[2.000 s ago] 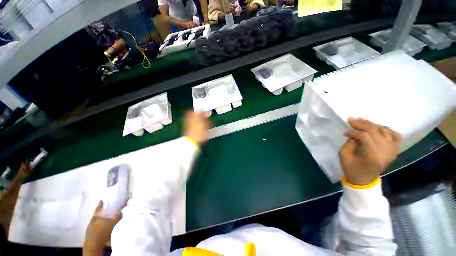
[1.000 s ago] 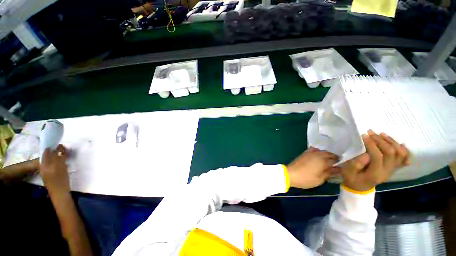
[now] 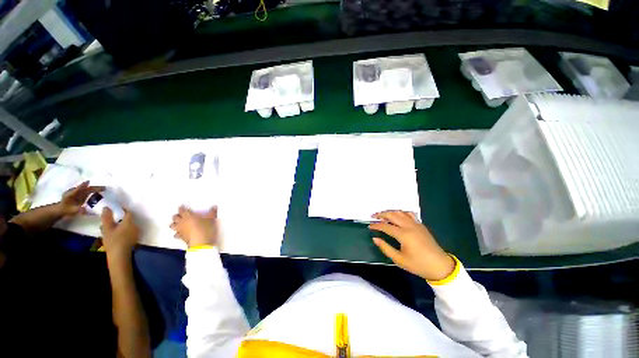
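A square white piece (image 3: 364,178), its surface washed out, lies on the green surface; whether it is a tray or a flat sheet I cannot tell. My right hand (image 3: 413,245) is open, fingertips at its lower right edge, thumb apart. My left hand (image 3: 196,227) is over the white bench covering (image 3: 252,203), fingers spread below a white device (image 3: 197,166) with a dark panel. The device's lower body blends into the covering, so I cannot tell if my fingers grip it. A tall stack of nested trays (image 3: 567,175) stands at the right.
Filled trays (image 3: 396,80) stand in a row along the far side of the green surface (image 3: 161,115). At the left, a seated person's hands (image 3: 115,217) hold a white device (image 3: 94,201). Ribbed trays in clear plastic (image 3: 595,332) are low at the right.
Both hands have left the tray stack. My left hand has moved far left to the covering. The white square now lies left of the stack. The view has shifted slightly.
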